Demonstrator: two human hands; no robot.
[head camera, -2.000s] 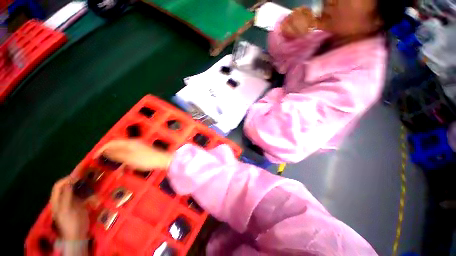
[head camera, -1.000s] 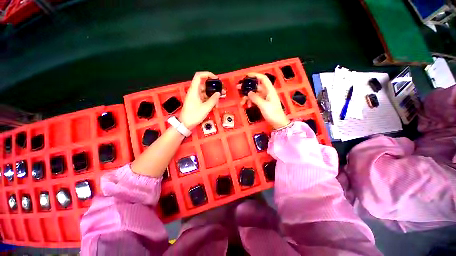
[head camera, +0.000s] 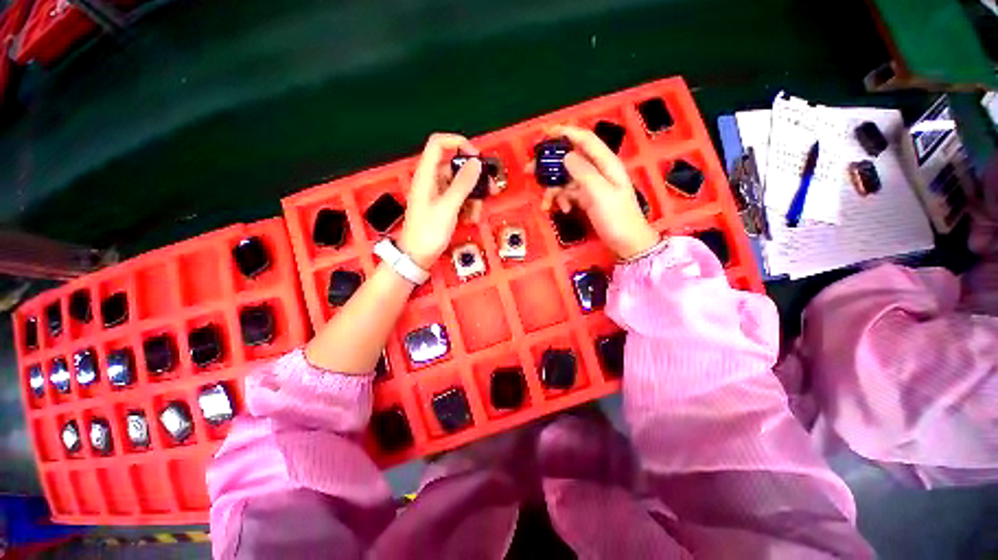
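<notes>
My left hand (head camera: 438, 202), with a white band on the wrist, holds a dark smartwatch unit (head camera: 468, 176) over the back of the red compartment tray (head camera: 478, 317). My right hand (head camera: 600, 191) holds another smartwatch unit (head camera: 552, 162), whose dark screen shows small bluish-white marks. Fingers partly cover both units. Two face-down watch units (head camera: 468, 259) with round dark centres sit in pockets just below my hands. Dark units fill many pockets around them, and a silver-faced unit (head camera: 427, 342) lies left of the middle.
A second red tray (head camera: 93, 492) with more units adjoins at left. A clipboard (head camera: 749, 186) with papers, a blue pen (head camera: 804, 184) and two loose watch units (head camera: 866, 176) lies at right. A person's pink sleeve (head camera: 908, 372) is beside it. Green belt (head camera: 328, 88) lies behind.
Earlier my hands were lower left over the tray; then both held dark units up at its back. Since then the right unit's screen shows marks, and the view has shifted slightly.
</notes>
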